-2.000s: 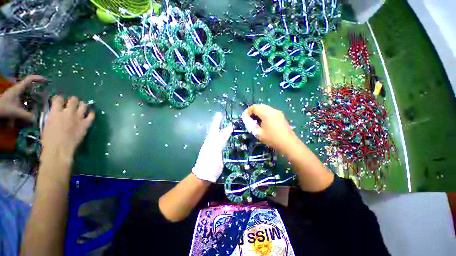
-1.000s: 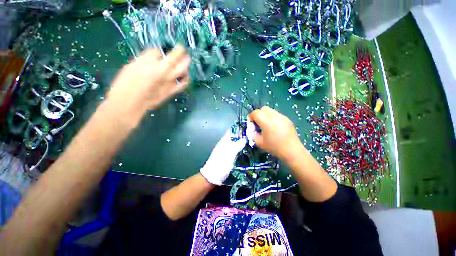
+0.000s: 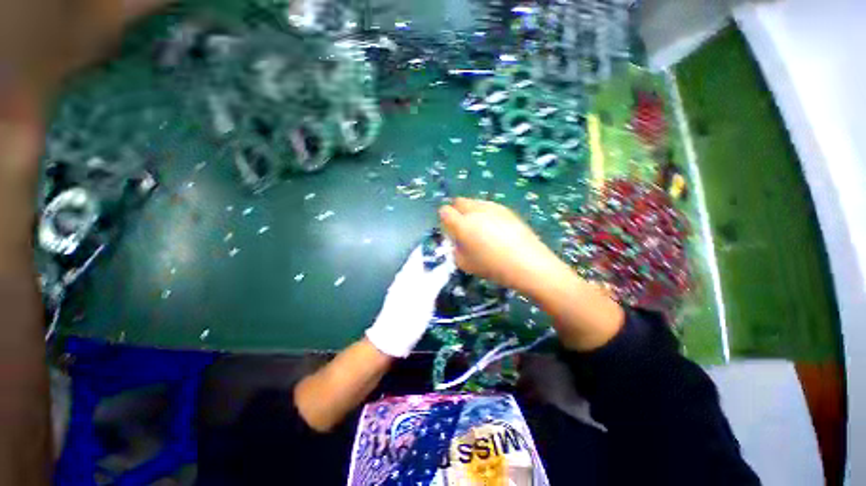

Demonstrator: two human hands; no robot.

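A ring circuit board panel (image 3: 480, 344) with white cables across its rings lies at the bench's front edge, its far part under my hands. My left hand (image 3: 410, 302), in a white glove, holds the panel's left side near its far end. My right hand (image 3: 494, 245), mostly bare with white at the fingertips, is closed at the far end of the panel, close to the left fingertips. What the right fingertips pinch is hidden and blurred. Dark thin strands show just beyond the fingers.
A red lead wire pile (image 3: 634, 242) lies at right, with a smaller red bundle (image 3: 649, 119) beyond it. Stacked panels (image 3: 309, 142) are at far left and more panels (image 3: 532, 123) at far centre-right. Wired panels (image 3: 71, 220) lie at left. A blue stool (image 3: 133, 408) stands below.
The view has shifted and is blurred. The other person's arm has left the middle of the bench; a blurred shape now fills the left rim. My hands stay at the panel's far end.
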